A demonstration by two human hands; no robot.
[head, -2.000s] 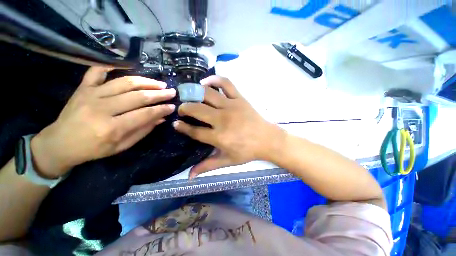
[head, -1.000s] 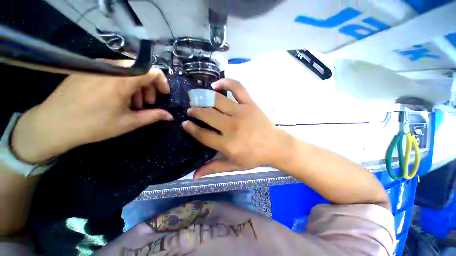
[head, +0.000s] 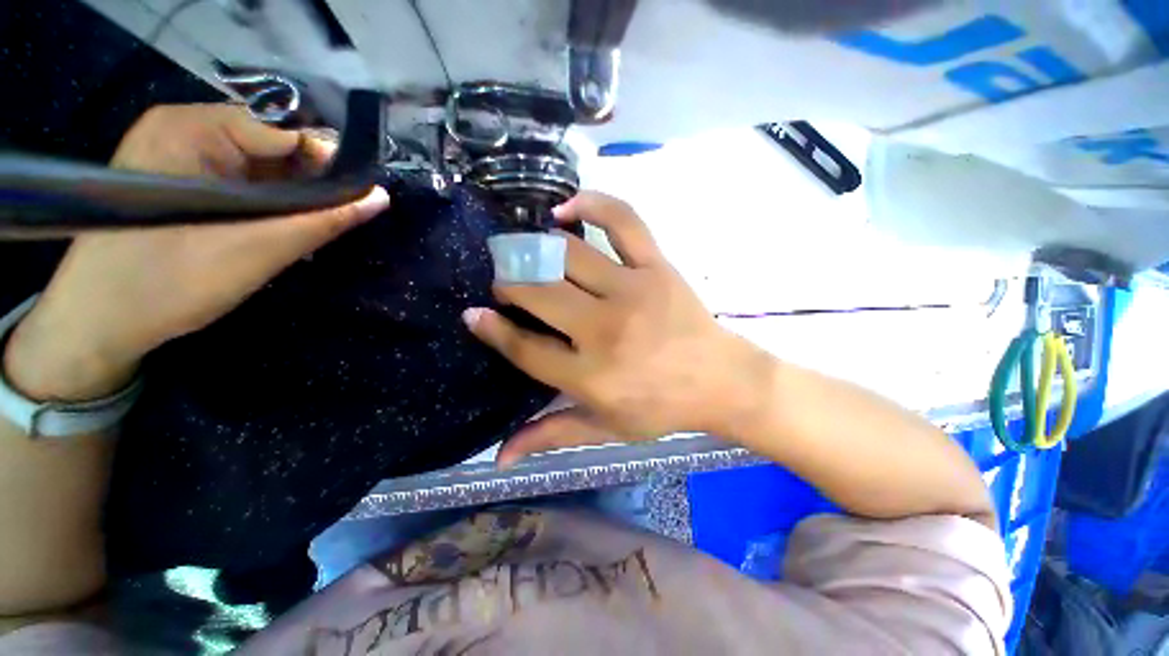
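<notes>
A black garment with fine pale flecks (head: 346,346) lies under the sewing machine's needle area and hangs over the table's front edge. My left hand (head: 192,256) is on the cloth at the left, thumb and fingers pinching its edge behind a dark bar of the machine. My right hand (head: 628,333) lies with spread fingers on the garment's right side, just below the round metal tension discs (head: 526,173). A pale grey-white cap (head: 528,258) sits at its fingertips. The needle itself is hidden.
The white machine head with blue lettering (head: 987,58) fills the top. Black thread snips (head: 817,156) lie on the white bed. Scissors with green and yellow loops (head: 1032,390) hang at the right edge. A ruler tape (head: 564,473) runs along the front. Blue crates (head: 750,513) are below right.
My left hand has moved left, away from the needle area, and now pinches the cloth farther up. More garment shows between my hands. My right hand has barely shifted.
</notes>
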